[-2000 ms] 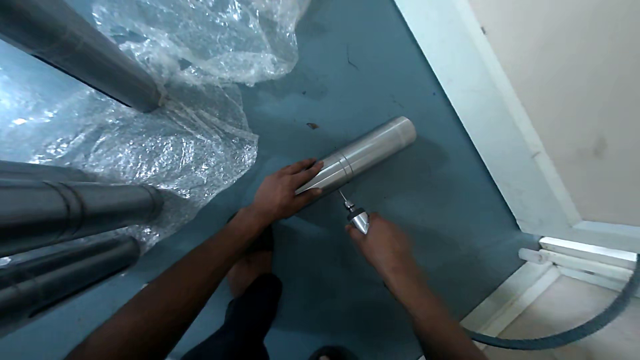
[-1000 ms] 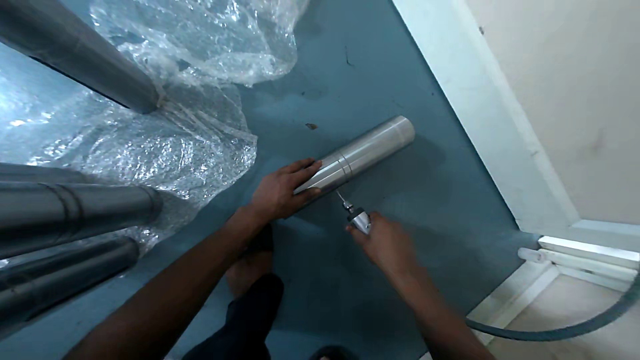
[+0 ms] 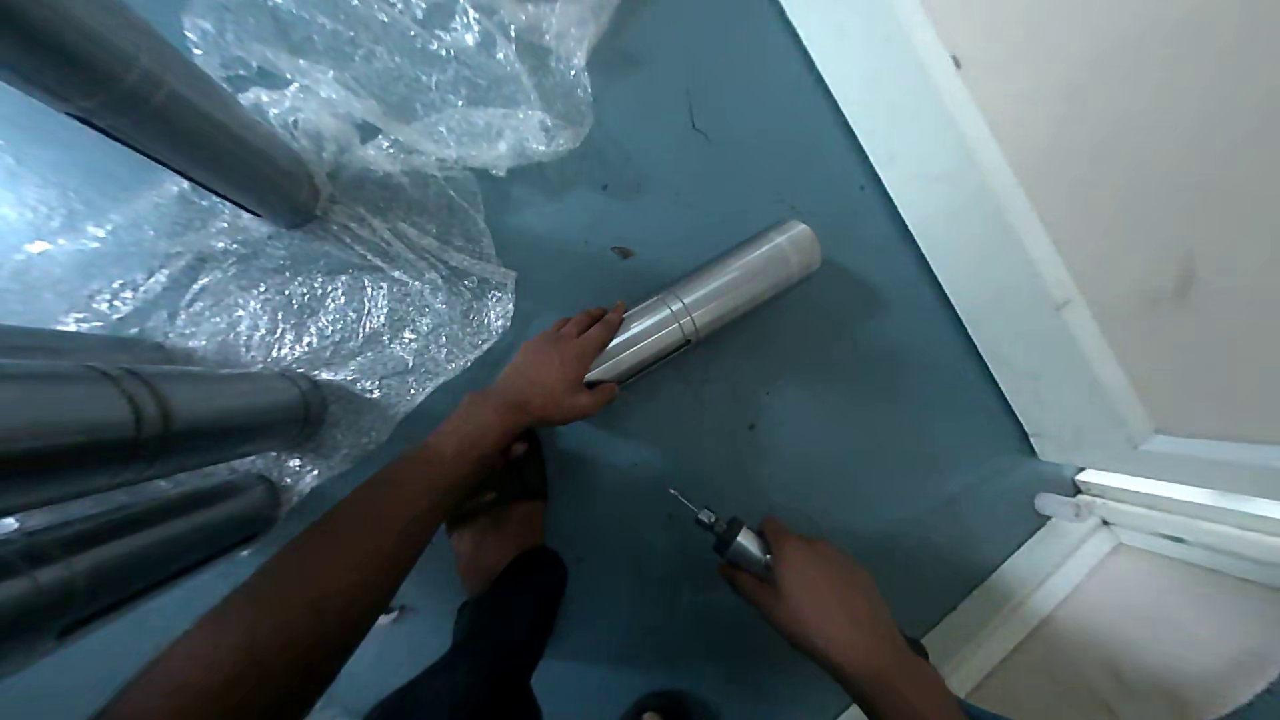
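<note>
A shiny metal cylinder [image 3: 735, 275] with two grooves round its middle and a slot along its side lies slantwise on the blue-grey floor. My left hand [image 3: 560, 370] is laid over its lower left end, thumb on the near side and fingers on the far side. Below and to the right, apart from the cylinder, my right hand [image 3: 815, 590] grips a handheld die grinder [image 3: 742, 545]. A thin bit points from its collet up and left, touching nothing. My palm hides the tool's rear part.
Clear plastic wrap [image 3: 400, 300] spreads over the floor at upper left. Several larger metal cylinders [image 3: 220, 410] stand on and beside it. A white frame [image 3: 920, 180] edges a pale panel on the right. My foot [image 3: 500, 540] is just below my left hand.
My right hand has drawn the grinder away from the cylinder's side, down and to the right. The bit was at the cylinder near the grooves before. My left hand has stayed on the cylinder's end.
</note>
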